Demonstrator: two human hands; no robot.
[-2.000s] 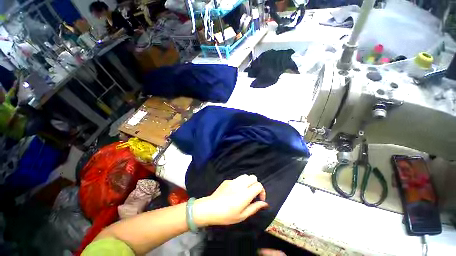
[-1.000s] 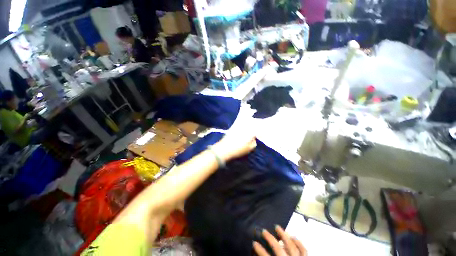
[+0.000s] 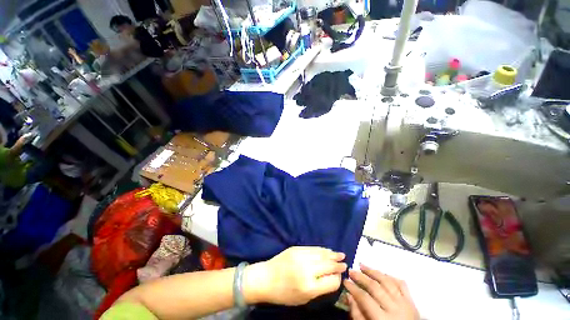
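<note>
A navy garment piece (image 3: 281, 206) lies on the white table, its right edge by the needle area (image 3: 375, 181) of the sewing machine (image 3: 487, 162). My left hand (image 3: 300, 275), with a bracelet at the wrist, holds the cloth's near right corner, thumb and fingers together. My right hand (image 3: 381, 294) is beside it at the bottom edge of the picture, fingertips close to the same cloth edge. Its lower part is cut off, and whether it grips the cloth is not clear.
Black-handled scissors (image 3: 429, 228) and a lit smartphone (image 3: 503, 244) lie right of the hands. A second navy piece (image 3: 237, 112), black cloth (image 3: 325, 92) and brown board (image 3: 181, 161) are farther off. A red bag (image 3: 134, 231) is below left. A person (image 3: 134, 37) sits far left.
The cloth now shows its navy side where black covered the near part. My left hand has moved down to the near corner, and my right hand has come up beside it. The camera view has shifted.
</note>
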